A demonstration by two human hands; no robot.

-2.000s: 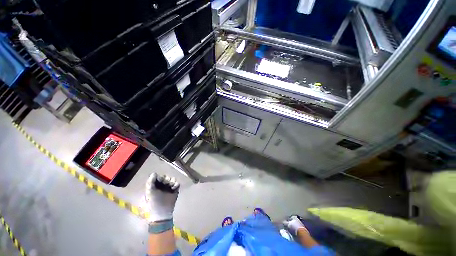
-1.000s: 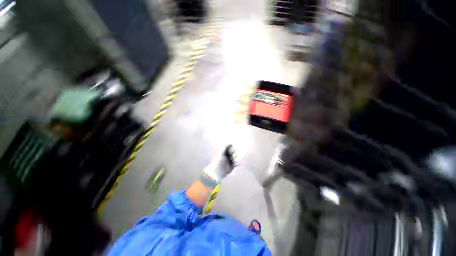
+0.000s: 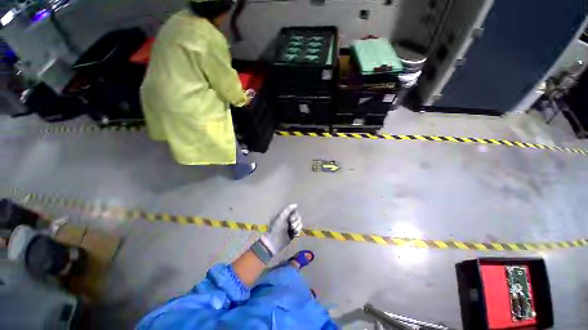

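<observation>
My left hand (image 3: 284, 227), in a white glove with a grey-blue cuff, is in front of me over the floor. Its fingers are curled, and a dark patch shows at them; I cannot tell if it is part of the glove or a held thing. My right hand is out of the picture. A black tote (image 3: 472, 293) stands on the floor at the lower right, away from my hand. In it lies a red liner sheet (image 3: 495, 296) with a green circuit board (image 3: 519, 293) on it.
A person in a yellow-green smock (image 3: 193, 90) bends at black crates at the upper left. Stacked black crates (image 3: 303, 106) stand by the wall, some with green trays (image 3: 376, 55). A grey-blue panel (image 3: 496, 58) is upper right. Metal legs (image 3: 406, 320) are at bottom, buckets (image 3: 45, 253) at left.
My view has turned left from the machine and crate stack to the aisle. The tote now shows at lower right. My left hand stays curled; my right hand has left the picture.
</observation>
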